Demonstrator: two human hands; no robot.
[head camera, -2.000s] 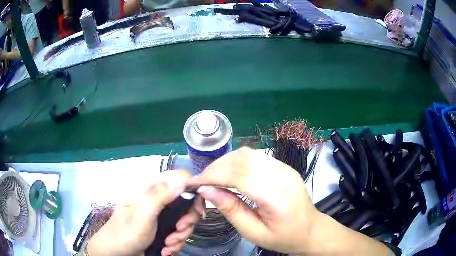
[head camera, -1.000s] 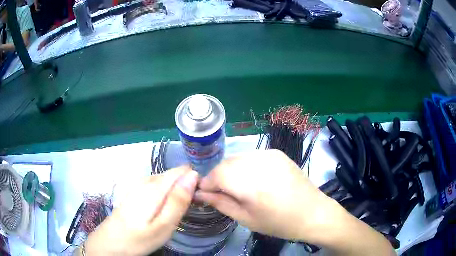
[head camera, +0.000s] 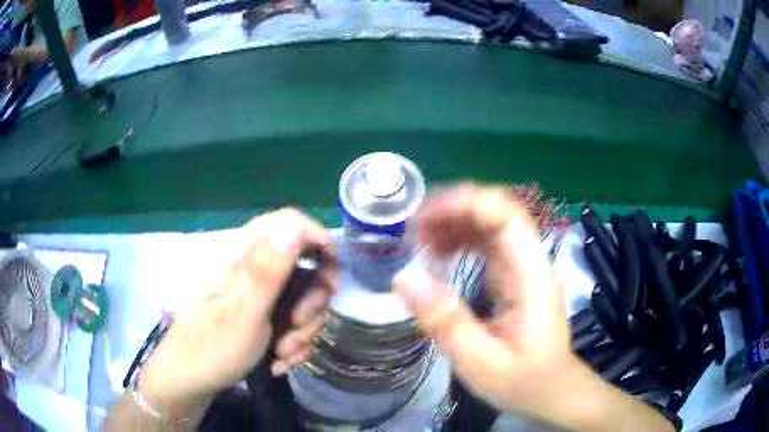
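My left hand (head camera: 232, 308) is closed around a black sleeve (head camera: 297, 291), with a small bright spot at the sleeve's upper end. My right hand (head camera: 493, 295) is blurred, to the right of it, thumb and fingers apart, and I see nothing held in it. The two hands are apart. A silver-topped can with a blue-and-white label (head camera: 382, 198) stands between and beyond them. Thin shiny metal bands (head camera: 367, 359) lie curved in front of the can, between my hands. The lower part of the sleeve is partly hidden by my left fingers.
Black sleeves (head camera: 653, 291) are piled at right, beside a blue bin (head camera: 753, 253). A wire bundle with reddish ends (head camera: 540, 211) is partly behind my right hand. A green spool (head camera: 80, 297) and fan (head camera: 24, 308) are at far left. A black curved piece (head camera: 101, 157) lies on the green belt (head camera: 379, 101).
My hands were together at the front of the can; now they are apart, the right one moved right and opened. The black sleeve shows again in my left hand. The view has shifted.
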